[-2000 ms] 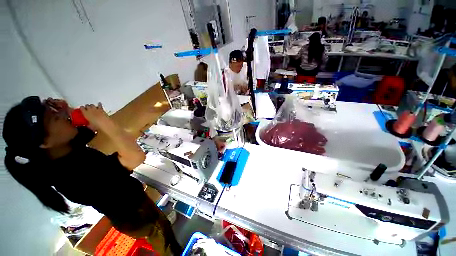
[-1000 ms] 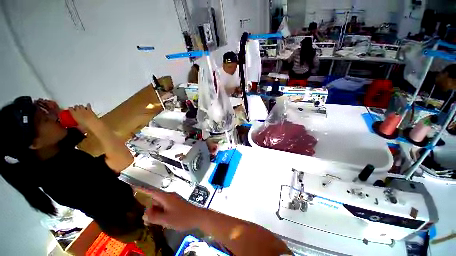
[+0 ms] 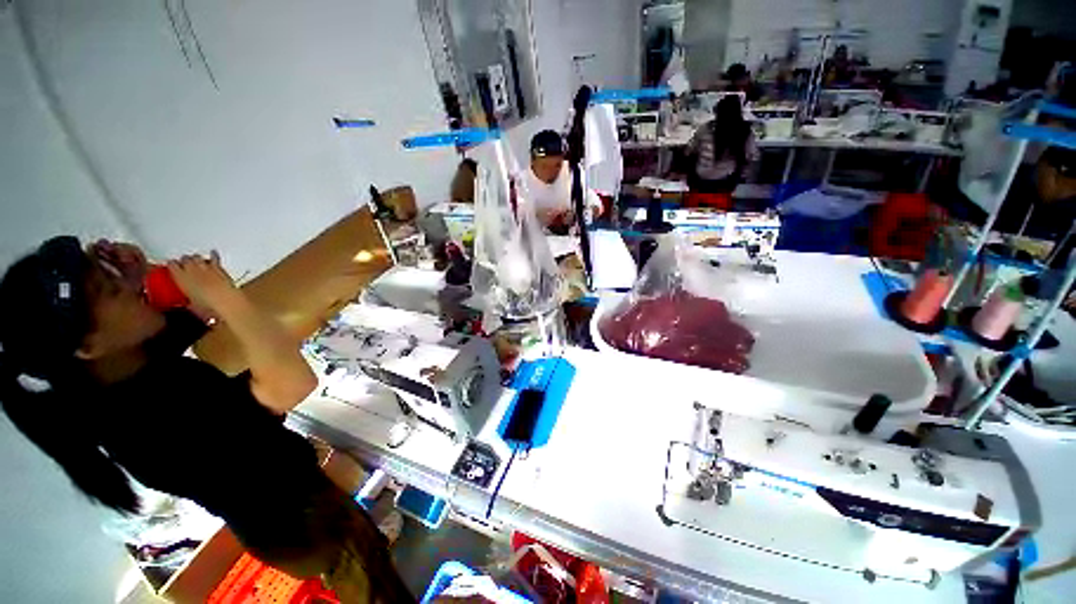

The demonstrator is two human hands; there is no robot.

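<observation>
Neither of my hands is in the picture. A white lockstitch sewing machine [image 3: 850, 501] is set in the white table nearest me at the lower right. A second white sewing machine [image 3: 413, 372] stands at centre left. Between them a black smartphone [image 3: 523, 415] lies on a blue tray [image 3: 548, 395]. Behind, a large white tub [image 3: 826, 383] holds dark red cut pieces [image 3: 678, 330] under clear plastic.
A person in black [image 3: 201, 437] stands at left, a red cup [image 3: 164, 287] at the face. Red crate [image 3: 266, 584], blue crate [image 3: 448, 580] on the floor. Plastic bag [image 3: 507, 248] hangs centre. Thread cones [image 3: 929, 294] at right. Others sit at machines behind.
One second ago a bare hand and forearm reached in from the bottom, finger pointing left; it is now out of view. The person in black still holds the red cup to the face.
</observation>
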